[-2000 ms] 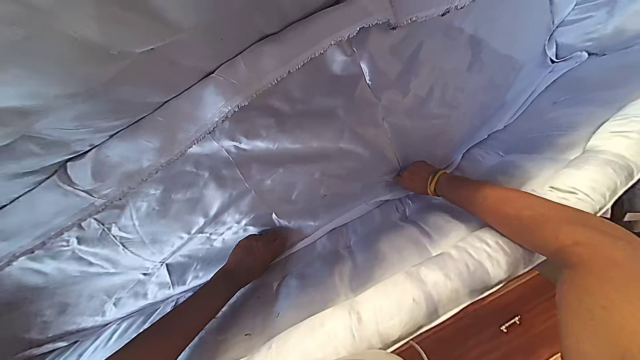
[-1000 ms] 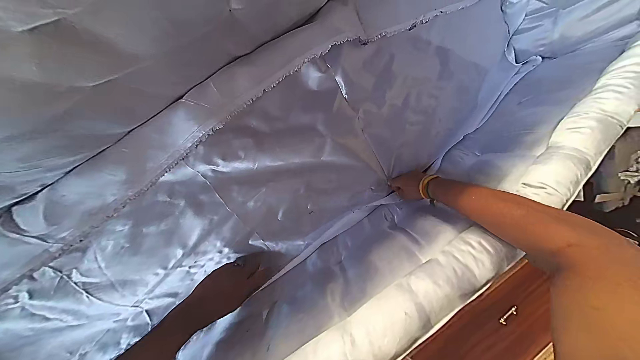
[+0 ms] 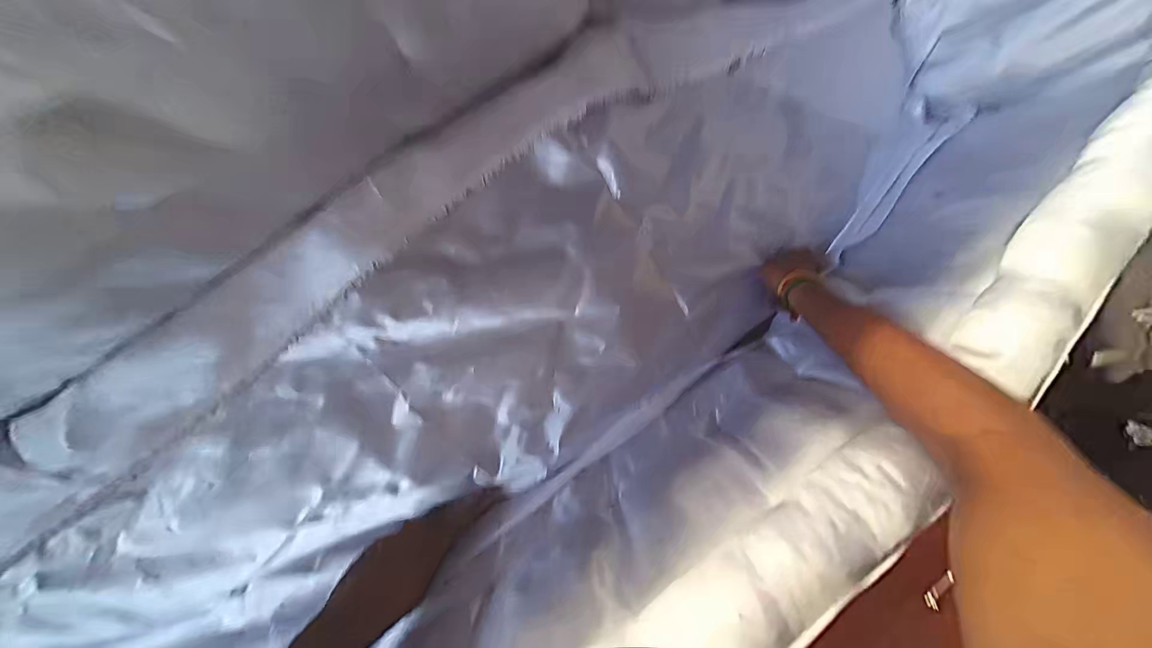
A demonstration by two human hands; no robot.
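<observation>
Shiny grey satin-like fabric (image 3: 504, 297) with a frayed edge spreads across the view, creased and loose. My right hand (image 3: 794, 270), with a thin band at its wrist, is at the seam where this fabric meets the lining beside a padded roll; its fingertips are hidden, and whether they grip cloth does not show. A dark gap opens in the seam just below that hand. My left hand (image 3: 468, 508) reaches in from the bottom at the lower part of the same seam, dark and blurred, its fingers mostly hidden by the fabric.
A white padded roll (image 3: 774, 558) runs diagonally along the right side. Below it is a reddish-brown wooden panel (image 3: 900, 603) with a small metal fitting (image 3: 939, 591). Pale scraps (image 3: 1136, 346) lie on a dark surface at the far right. A dark seam crosses the upper-left fabric.
A dark gap now shows in the seam below my right hand. My left hand, visible on top of the fabric two seconds ago, is now mostly covered at the seam.
</observation>
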